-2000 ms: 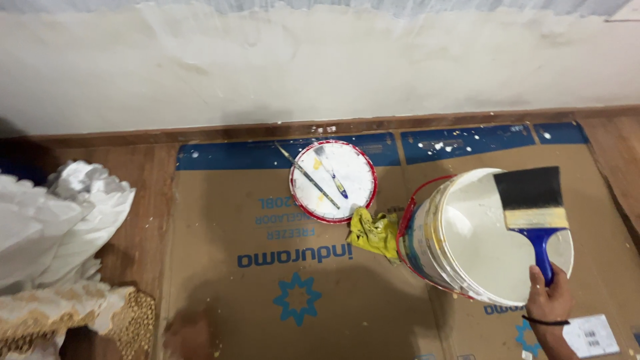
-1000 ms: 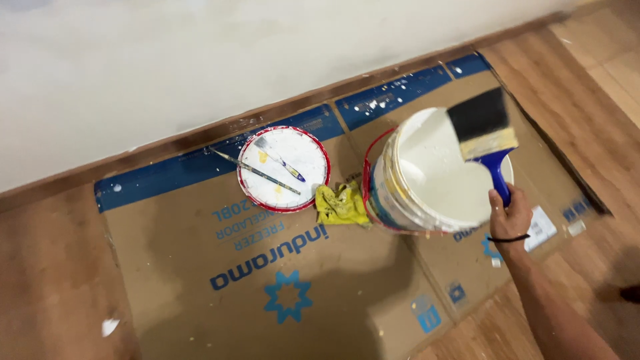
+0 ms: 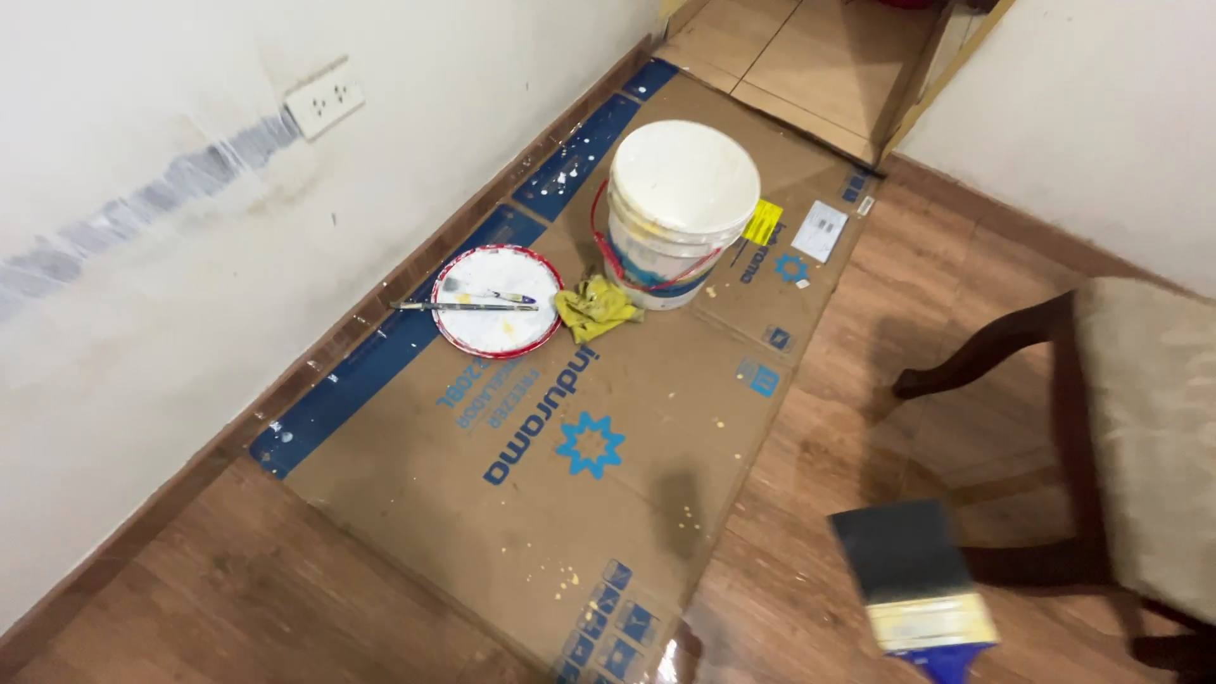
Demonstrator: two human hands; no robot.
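A wide paintbrush with dark bristles, a paint-marked pale band and a blue handle hangs over the wood floor at lower right. Its handle runs out of the bottom edge, and my right hand is hidden below it. My left hand is not in view either. On the flattened cardboard stands a white plastic bucket with a red handle, away from the brush. Left of it lies a white lid with a red rim, bearing a slim paintbrush and a smaller brush. A crumpled yellow cloth or glove touches the lid.
The flattened cardboard box runs along the wooden baseboard. A wall outlet is at upper left, beside a grey patched strip. A dark wooden chair with a pale seat stands at right.
The wide brush has moved from over the bucket to over the floor at lower right. My right hand, seen on its handle before, has left view. The view has turned toward the floor and chair.
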